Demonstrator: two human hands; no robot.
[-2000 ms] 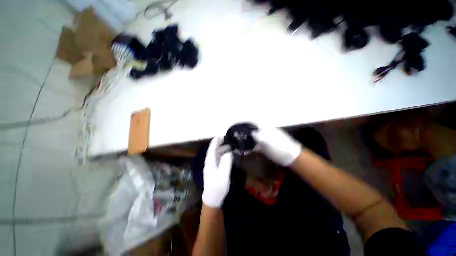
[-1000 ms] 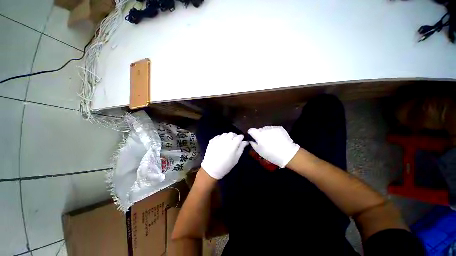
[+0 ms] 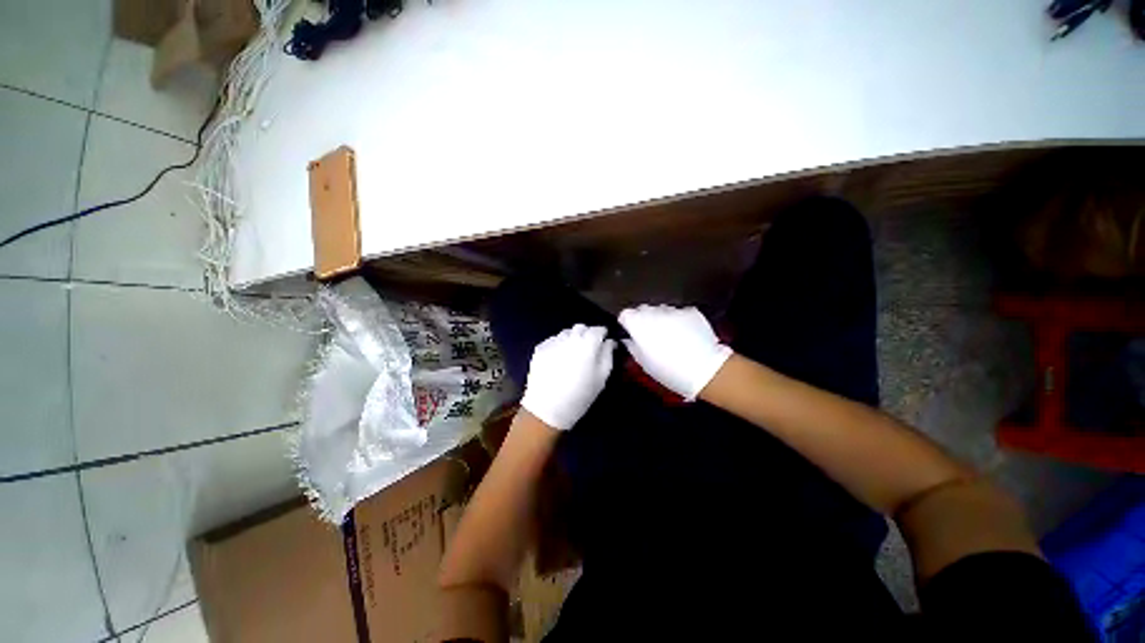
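My left hand (image 3: 569,374), in a white knit glove, is above my dark-clothed lap with its fingers curled in. My right hand (image 3: 676,351), gloved the same, is just to its right with its fingertips pinched towards the left ones. The fingertips nearly meet. Something dark may be between them, but it cannot be told from the dark clothing behind, and no coiled cable bundle shows clearly in either hand.
The white bench (image 3: 653,113) has a gold-tan smartphone (image 3: 334,211), black cable bundles (image 3: 329,34) and pale strings (image 3: 221,176) at its left. Cable ends (image 3: 1077,15) lie top right. A woven sack (image 3: 377,396), cartons (image 3: 270,580), red stool (image 3: 1067,446) and blue crate (image 3: 1105,565) are below.
The black bundle seen between my hands two seconds ago no longer shows clearly. My hands stay close together but are lower relative to the bench. The view has tilted down towards my lap.
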